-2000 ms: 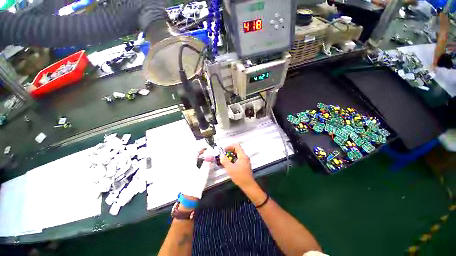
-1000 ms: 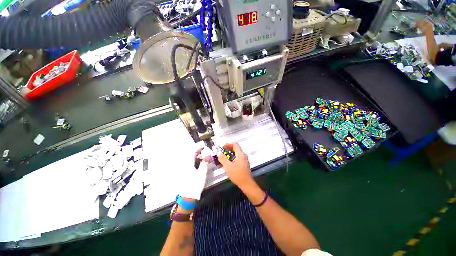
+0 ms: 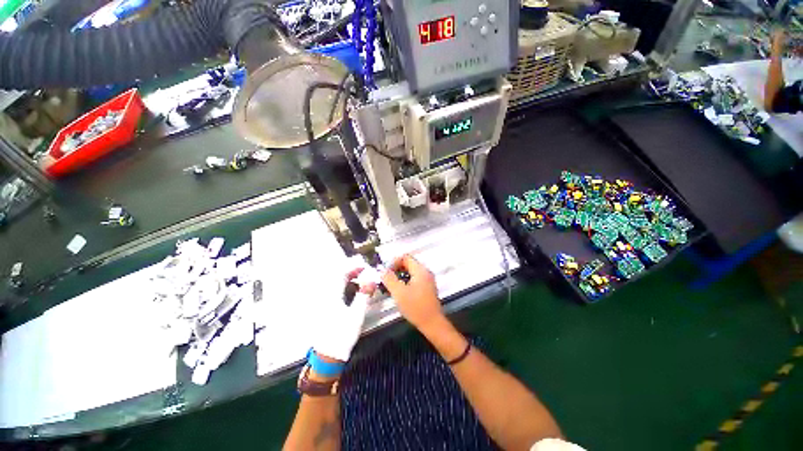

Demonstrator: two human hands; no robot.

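My gloved left hand (image 3: 345, 319) holds a small white housing (image 3: 368, 277) just below the soldering iron head (image 3: 350, 220). My bare right hand (image 3: 414, 291) is close beside it, its fingertips closed on a small dark circuit board (image 3: 402, 275) that is mostly hidden by the fingers. The two parts are held close together; whether they touch or the tip touches them cannot be told. The soldering machine (image 3: 387, 167) stands behind my hands. White housings (image 3: 204, 295) lie in a loose pile to the left.
A black tray (image 3: 563, 282) at right holds many green boards (image 3: 616, 220), with another black tray (image 3: 704, 176) beside it. The fume hood (image 3: 286, 101) hangs behind the iron. A conveyor (image 3: 167, 189) with scattered assemblies and a red bin (image 3: 95, 132) lie beyond. Another person's arm (image 3: 775, 75) shows far right.
The view has shifted slightly. The right fingers have turned a little, and the board's yellow parts no longer show clearly. Assemblies on the conveyor have moved slightly right. The feeder's green digits have changed.
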